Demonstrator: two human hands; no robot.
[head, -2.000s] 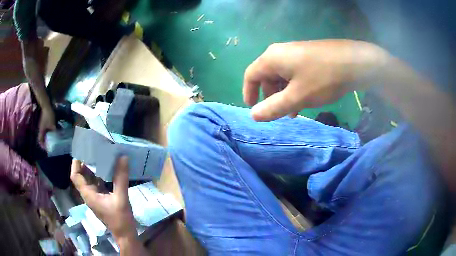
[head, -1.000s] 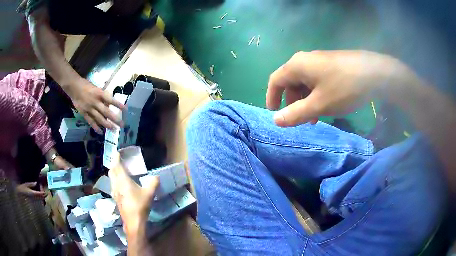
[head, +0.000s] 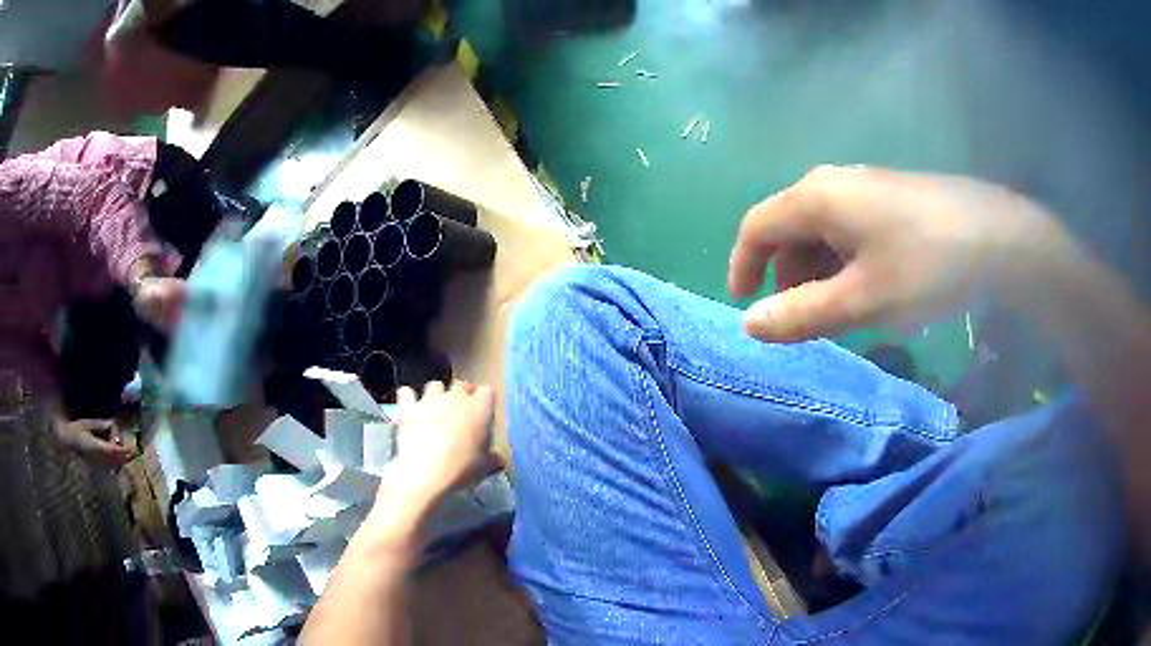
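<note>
My left hand (head: 442,435) is at the right end of the row of open cartons (head: 284,505), back of the hand up. Its fingertips reach the carton flaps, and what lies under the fingers is hidden. A cluster of black tubes (head: 364,271) lies stacked just beyond it, with the dark rings of the open ends showing. My right hand (head: 839,252) hangs above my right leg, fingers curled loosely, holding nothing that I can see.
A person in a pink checked sleeve (head: 120,234) at the left holds a blurred pale-blue carton (head: 221,316). Brown cardboard (head: 429,133) lies under the tubes. My jeans-clad legs (head: 631,416) are at centre. The green floor (head: 707,88) has small pale scraps.
The cartons over the tubes are gone, baring their rings. My left hand has let go of the carton it held and moved right. The other person's reaching arm at the upper left has withdrawn.
</note>
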